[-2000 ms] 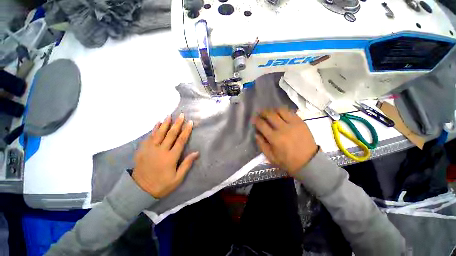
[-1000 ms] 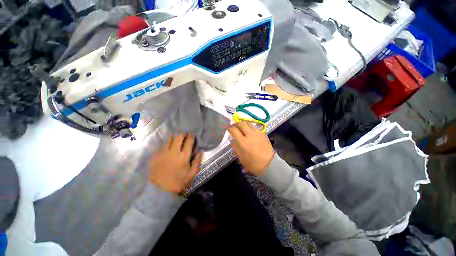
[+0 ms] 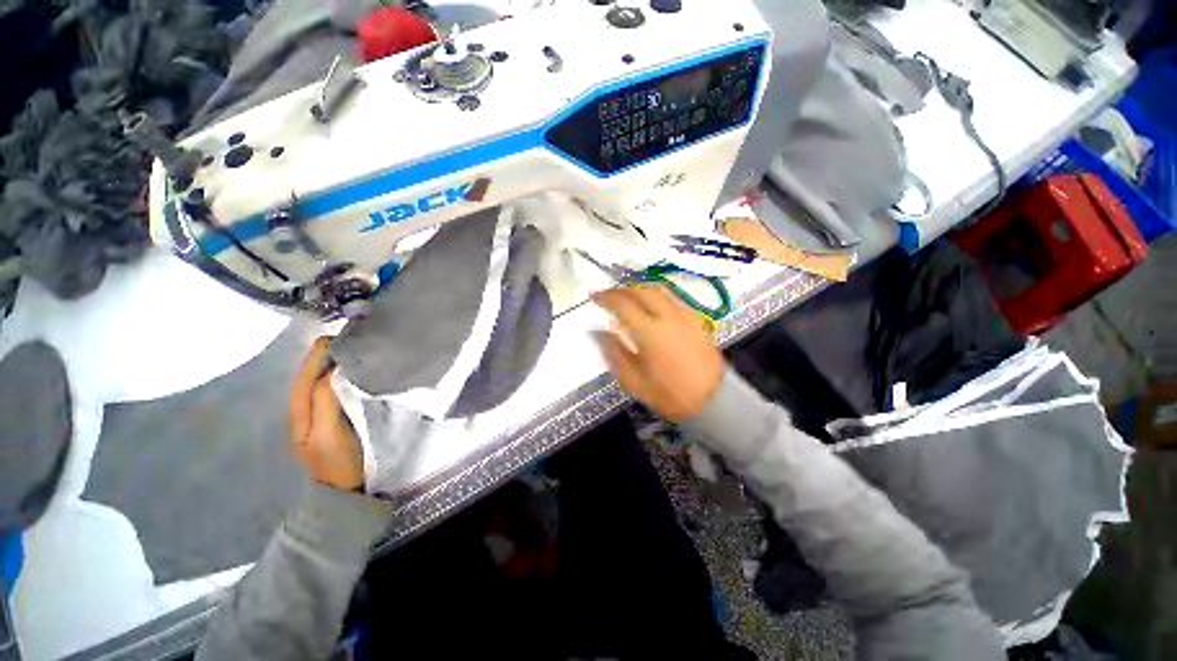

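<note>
A grey panel with white edging [image 3: 420, 310] lies folded up beside the needle area of the white sewing machine [image 3: 516, 168]. Its flat part [image 3: 194, 452] spreads left on the table. My left hand [image 3: 325, 420] holds the folded panel's left edge, fingers partly hidden by the cloth. My right hand [image 3: 661, 351] is over the scissors, fingers bent and pointing left. The green scissors handle [image 3: 697, 284] shows behind it; the yellow handle is mostly covered. Whether the right hand grips the scissors cannot be told. The presser foot [image 3: 346, 291] is small and blurred.
A slim black tool [image 3: 714, 248] and brown card [image 3: 800, 252] lie right of the scissors. Grey cloth [image 3: 826, 168] is behind them. White-edged panels [image 3: 994, 504] are stacked low at right, below a red object [image 3: 1052, 245]. A rounded grey stack [image 3: 32, 426] is at far left.
The grey panel's right part has been folded over, showing white edging. My left hand has moved left from the flat cloth onto the fold. My right hand has moved from the cloth to the scissors.
</note>
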